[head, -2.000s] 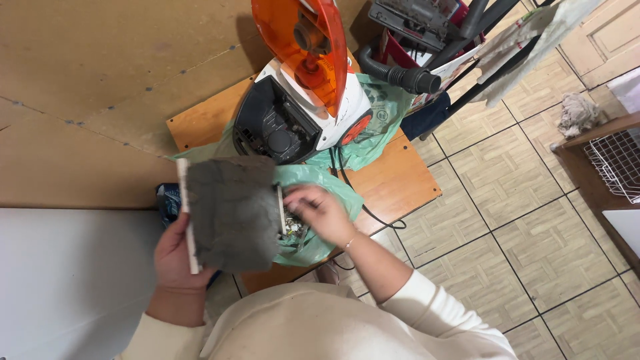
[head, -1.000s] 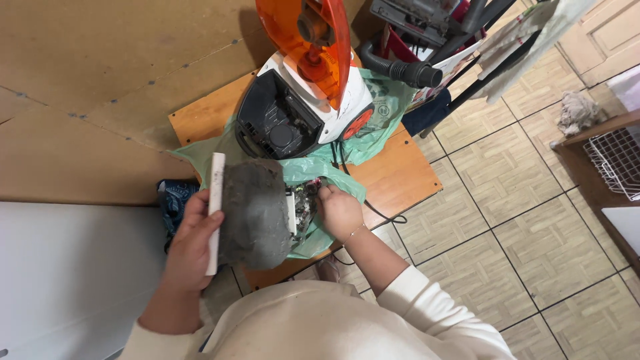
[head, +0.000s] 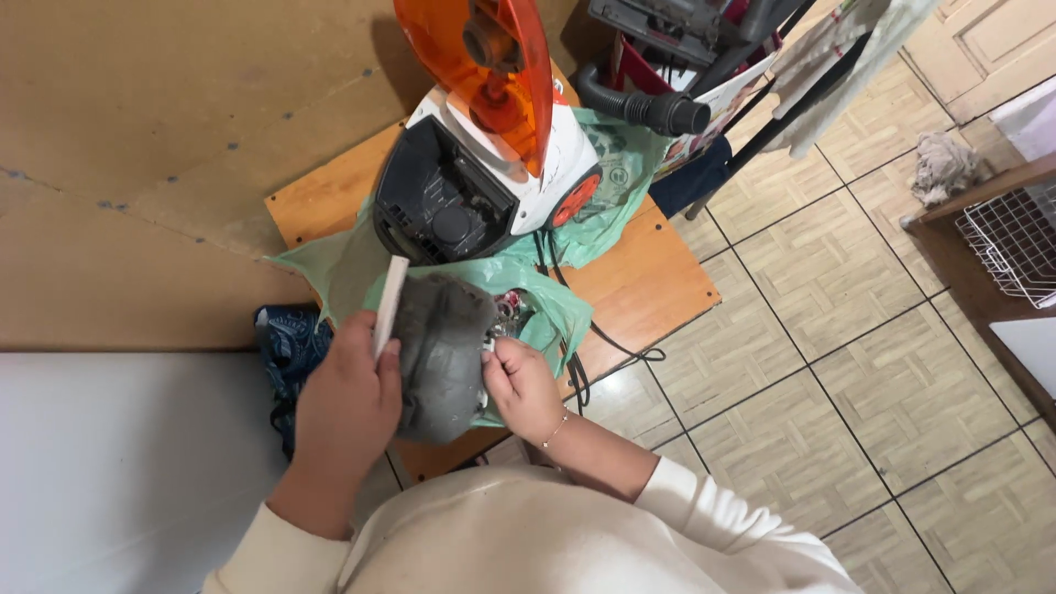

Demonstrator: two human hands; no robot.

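A dusty grey vacuum cleaner bag [head: 445, 359] with a stiff pale strip [head: 390, 307] along its left side is between my hands. My left hand [head: 346, 396] grips that strip. My right hand [head: 521, 384] pinches the bag's right edge, near a small white part. Under and behind it lies a green plastic bag [head: 551, 289] with mixed litter inside. Beyond stands a white and orange canister vacuum cleaner [head: 569, 157], its translucent orange lid [head: 528, 74] raised and its dark compartment [head: 450, 206] exposed.
The vacuum rests on a wooden board [head: 660, 264], with a black cord [head: 615, 342] across it. A ribbed hose end [head: 676, 114] sticks out at the back. Left are a white surface [head: 124, 470] and a blue patterned cloth item [head: 293, 346]; right, a shelf with a wire basket [head: 1011, 239].
My right hand has moved from the litter in the green bag to the grey bag's right edge. The left hand still holds the pale strip, and the grey bag looks more bunched.
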